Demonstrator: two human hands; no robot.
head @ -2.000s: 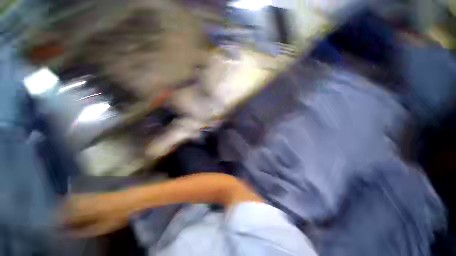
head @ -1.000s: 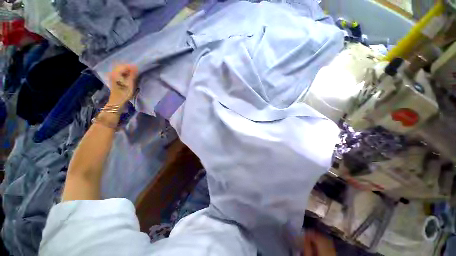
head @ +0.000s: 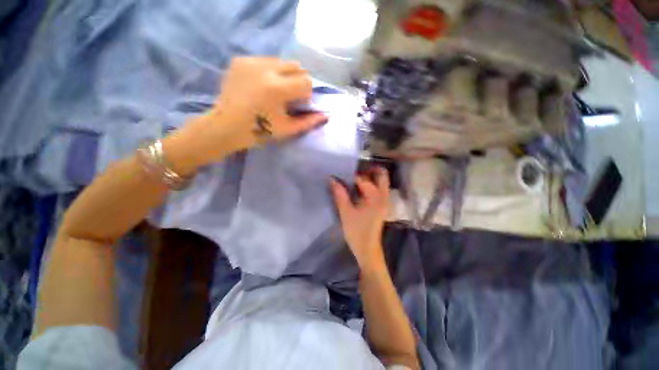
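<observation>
A light blue-grey garment piece (head: 282,206) lies in front of me, its right edge at the needle area of the overlock machine (head: 477,101), under a bright lamp. My left hand (head: 267,101) is on top of the cloth, fingers curled and pinching it left of the needle area. My right hand (head: 365,206) is at the cloth's right edge, just below the needle area, with thumb and fingertips on the edge. The presser foot is hidden by glare and blur.
Heaped blue-grey cloth (head: 152,58) lies left of the machine. Grey tweezers-like prongs (head: 446,191), a white ring (head: 530,173) and a black phone (head: 604,191) lie on the table at the right. More grey cloth (head: 506,303) hangs below the table's front edge.
The view has turned towards the machine. My left hand has come from the far left cloth to the needle area. My right hand has come up to the cloth edge. The lifted garment piece now lies lower.
</observation>
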